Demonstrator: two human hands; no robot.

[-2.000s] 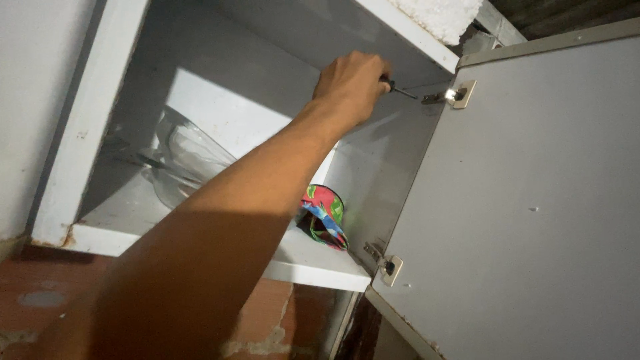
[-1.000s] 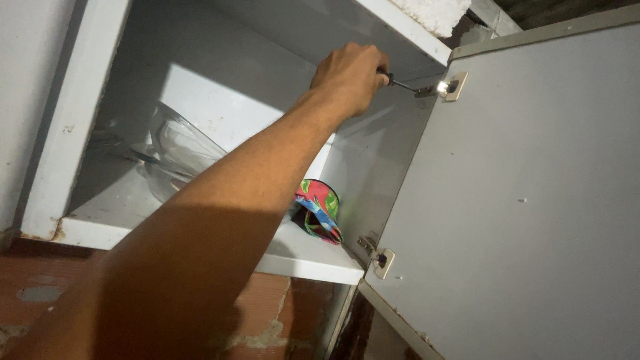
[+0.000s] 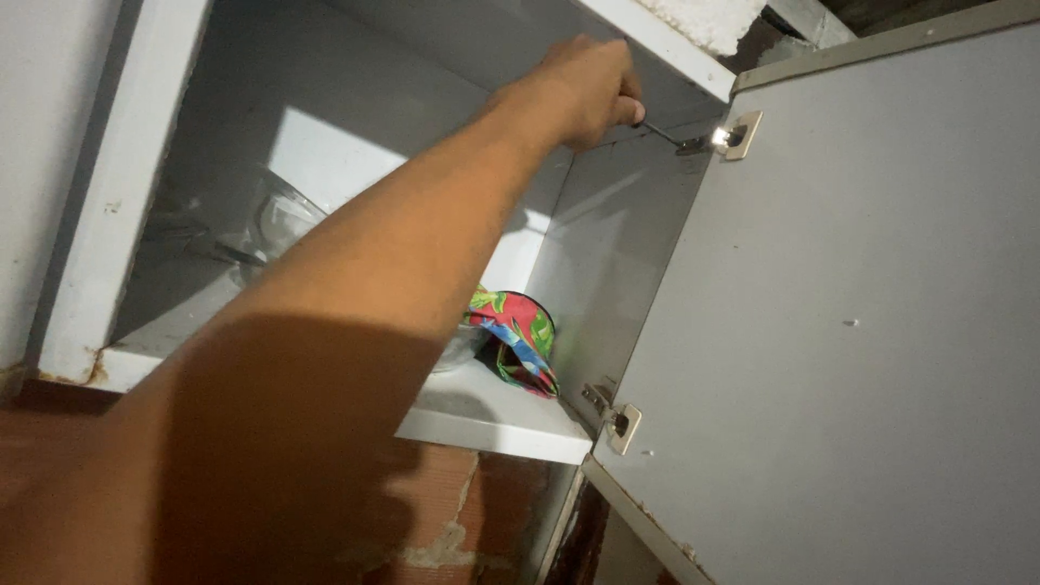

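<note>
My left hand (image 3: 589, 93) is closed around a slim screwdriver (image 3: 660, 132), its handle mostly hidden in the fingers. The metal shaft points right and down, its tip at the arm of the upper cabinet hinge (image 3: 695, 145). That hinge joins the inner side wall of a white cabinet (image 3: 496, 435) to its open grey door (image 3: 829, 301). Lower down, a second hinge (image 3: 621, 426) also joins door and cabinet. My forearm crosses in front of the shelf. My right hand is not in view.
Clear glassware (image 3: 280, 215) stands on the shelf at left, partly behind my forearm. A colourful patterned fabric item (image 3: 520, 337) lies near the right inner wall. Brickwork (image 3: 443, 512) shows below the cabinet, and the open door fills the right side.
My left hand stays by the upper hinge with the screwdriver; its grip and wrist angle have shifted, and the dark handle seen earlier is now mostly covered.
</note>
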